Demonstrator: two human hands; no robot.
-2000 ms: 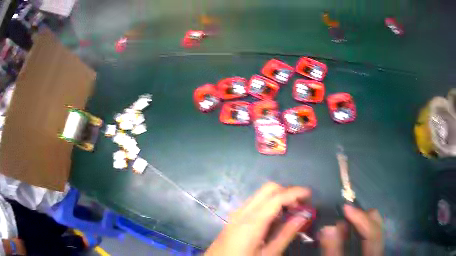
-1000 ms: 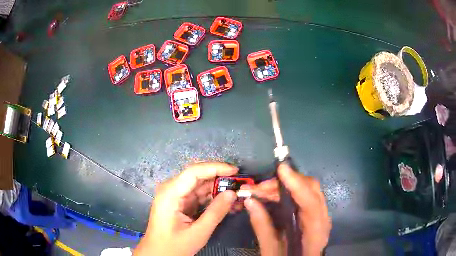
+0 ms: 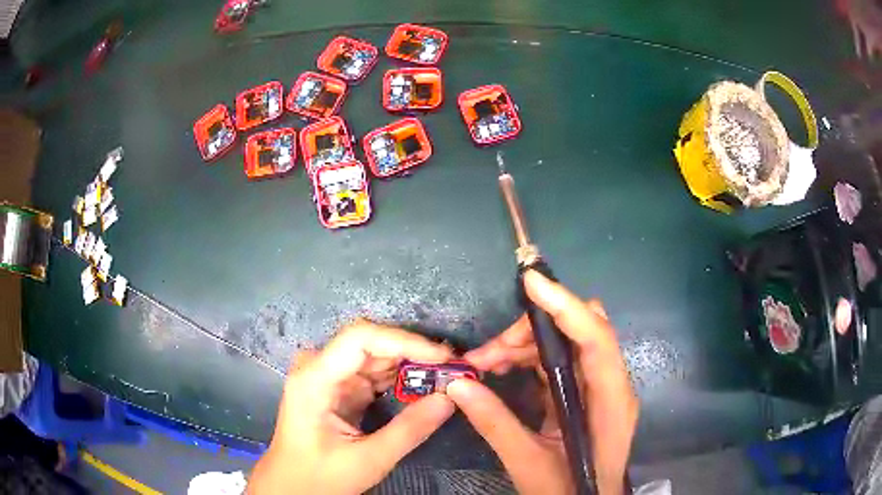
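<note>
A small red housing (image 3: pixel 426 379) with a circuit board inside is held open side up at the lower middle. My left hand (image 3: pixel 353 416) grips its left side. My right hand (image 3: pixel 571 387) touches its right end with thumb and fingers and also holds the black-handled soldering iron (image 3: pixel 552 353), its tip pointing up and away, touching nothing. My fingertips hide part of the board. The solder wire (image 3: pixel 193 330) runs from the left to my left hand. Several red housings with boards (image 3: pixel 398 148) lie beyond my hands, one resting partly on another (image 3: pixel 342 194).
Silver-white parts (image 3: pixel 94 224) are piled at left, near a solder spool (image 3: pixel 21 240) by brown cardboard (image 3: pixel 10 324). A yellow tip cleaner (image 3: pixel 706 155) with a yellow ring (image 3: pixel 795 104) stands at right. A black shiny tray (image 3: pixel 822 358) lies far right.
The view has swung right and settled. Since a second ago, the small white part at my right fingertips is no longer visible there, and both thumbs meet at the housing. The iron stays in my right hand.
</note>
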